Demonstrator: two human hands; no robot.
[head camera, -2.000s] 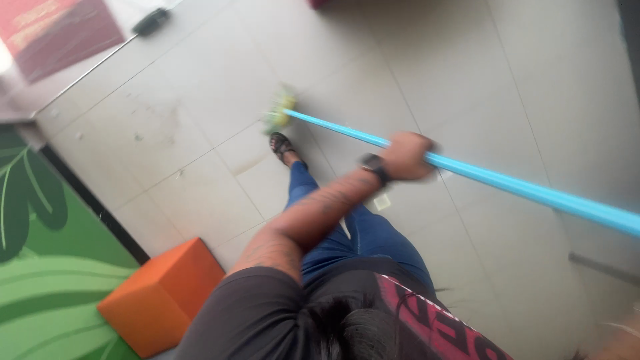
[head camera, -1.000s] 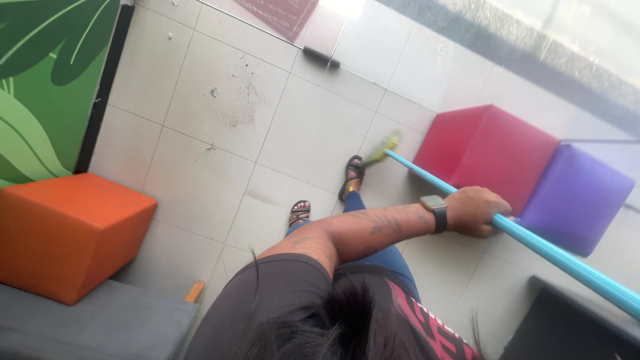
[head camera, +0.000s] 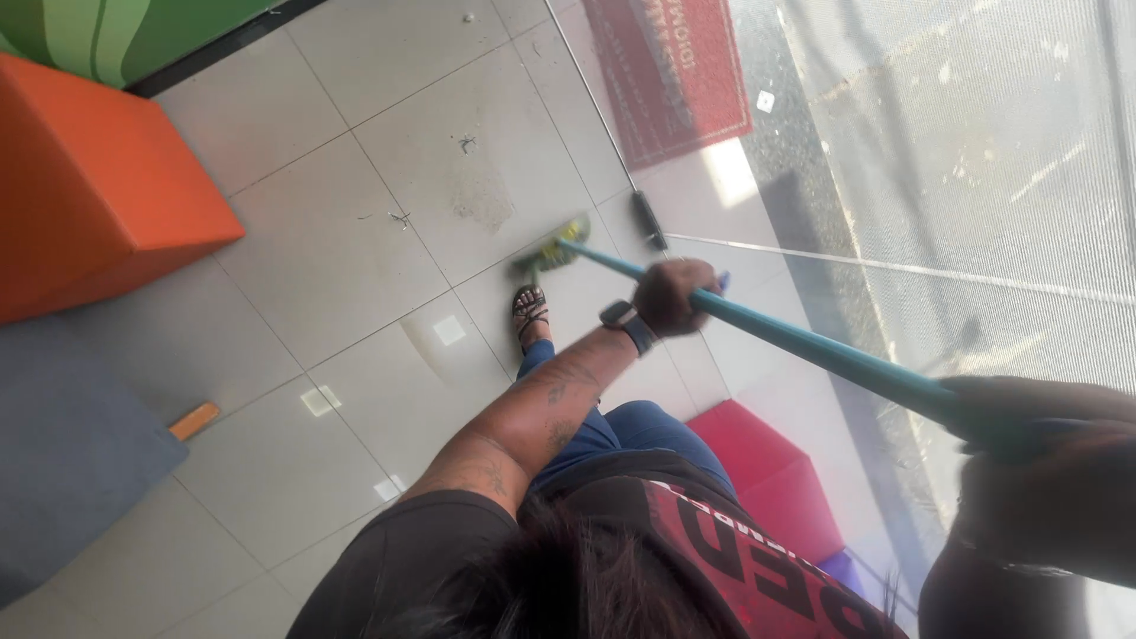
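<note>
A broom with a blue-green handle (head camera: 816, 346) slants across the head view. Around the middle of the handle is my left hand (head camera: 676, 297), closed, with a watch on the wrist. My right hand (head camera: 1047, 479), blurred and dark at the right edge, is wrapped around the upper handle. The blurred green and yellow broom head (head camera: 559, 248) rests on the tiled floor just beyond my sandalled foot (head camera: 531, 306). Bits of dark debris (head camera: 399, 219) and a dusty patch (head camera: 484, 195) lie on the tiles beyond and left of the broom head.
An orange cube seat (head camera: 115, 195) and a grey bench (head camera: 80, 444) stand at left, below a green wall panel (head camera: 177, 35). Glass borders the floor at right, with a black door fitting (head camera: 649, 220) and a red mat (head camera: 674, 80) beyond. A red seat (head camera: 772, 479) is at lower right.
The view has swung a lot. My right hand has come into view on the handle. My left hand stays around the handle throughout.
</note>
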